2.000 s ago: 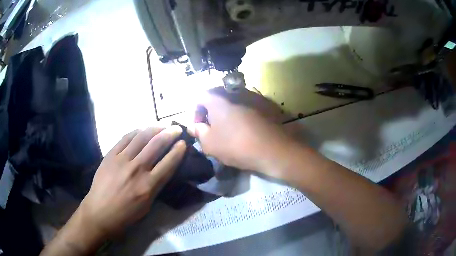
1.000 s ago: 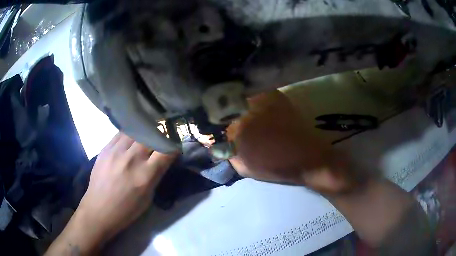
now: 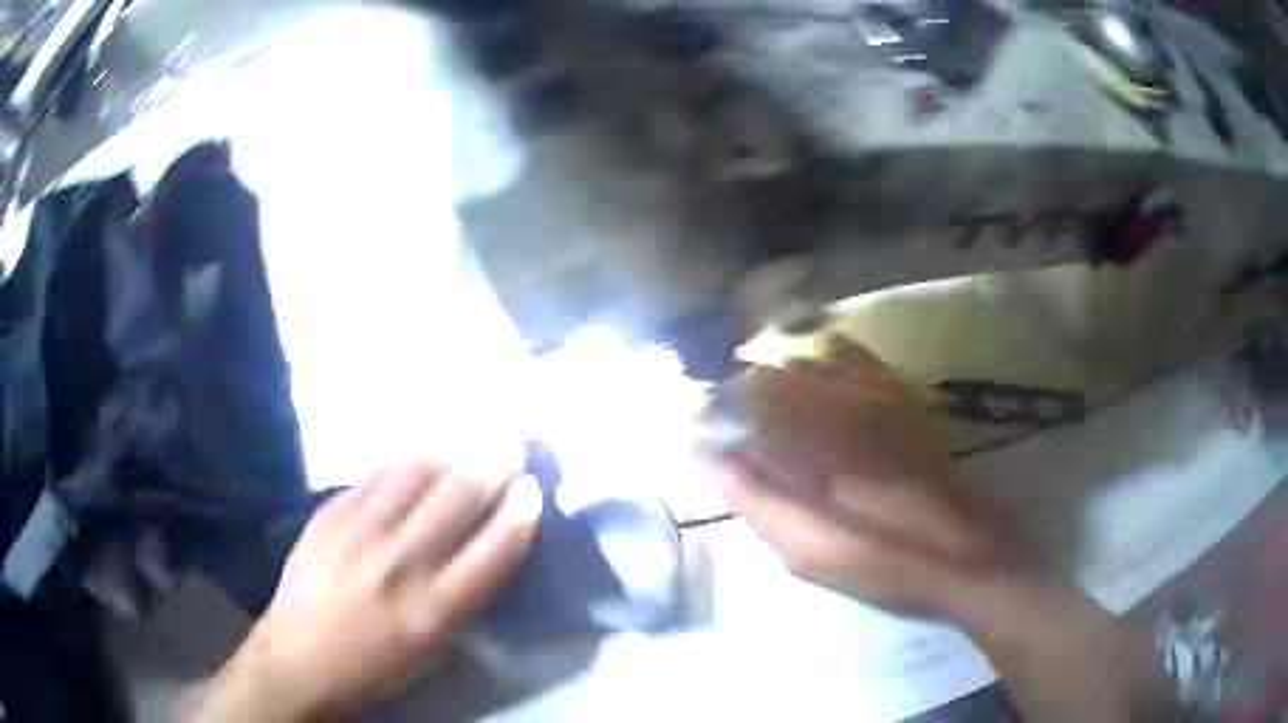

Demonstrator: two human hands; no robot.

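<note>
The sewing machine head (image 3: 636, 184) is blurred, with glare under its needle area. My left hand (image 3: 396, 579) lies on dark cloth (image 3: 565, 565) left of the needle area, its thumb and fingers pressed together at the cloth's upper edge. A light grey-blue piece (image 3: 636, 551) shows against the dark cloth at its right. My right hand (image 3: 862, 480) is beside the needle area, blurred, its fingertips near the machine head; whether it holds anything is unclear. Dark thread snips (image 3: 1010, 405) lie on the machine bed right of my right hand.
A large dark garment (image 3: 156, 381) is draped over the table's left side. The white table (image 3: 791, 650) runs along the front. Red cloth with a pale patch (image 3: 1229, 622) is at the lower right. Blurred items lie at the top right behind the machine.
The machine head appears higher and less close than one second ago, and glare covers the needle area. My right hand has moved away from my left hand and the dark cloth.
</note>
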